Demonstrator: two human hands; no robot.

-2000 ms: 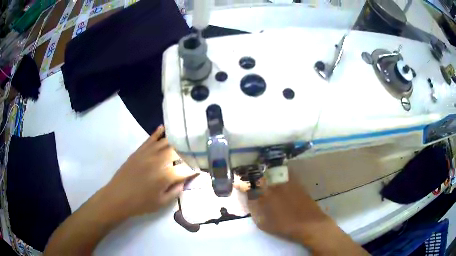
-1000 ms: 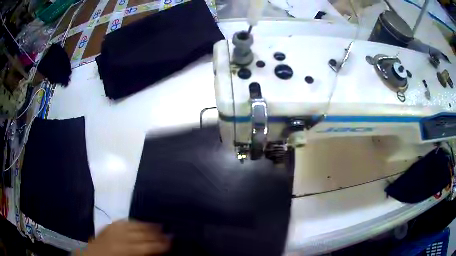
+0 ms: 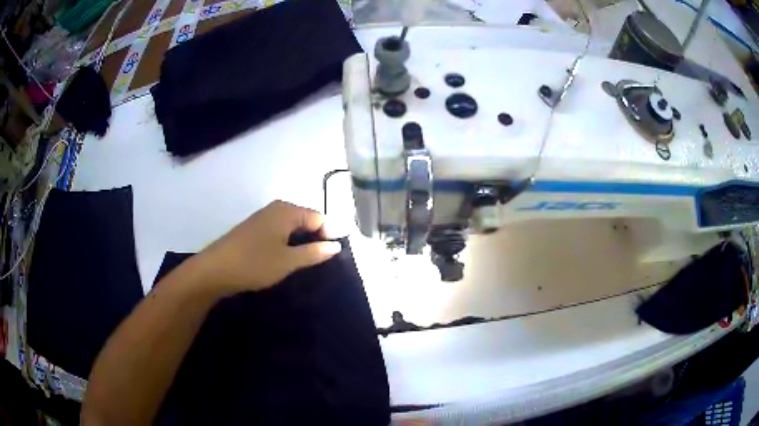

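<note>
My left hand (image 3: 265, 250) pinches the top corner of a dark cut panel (image 3: 283, 349) with thumb and fingers. The panel lies on the white table left of the needle area and runs out of the bottom of the picture. The lockstitch machine (image 3: 516, 141) stands to its right, white with a blue stripe. Its presser foot area (image 3: 404, 250) is brightly lit, with no cloth under it. My right hand is not in view.
A panel pile (image 3: 83, 279) lies at the table's left edge. A folded stack of dark pieces (image 3: 250, 75) is at the back. Small dark pieces lie at back left (image 3: 86, 101) and at right (image 3: 695, 291). A blue plastic basket (image 3: 726, 408) is at lower right.
The right hand has left the picture. The dark panel came out from under the machine head to its left, and my left hand moved up from the bottom edge to its top corner.
</note>
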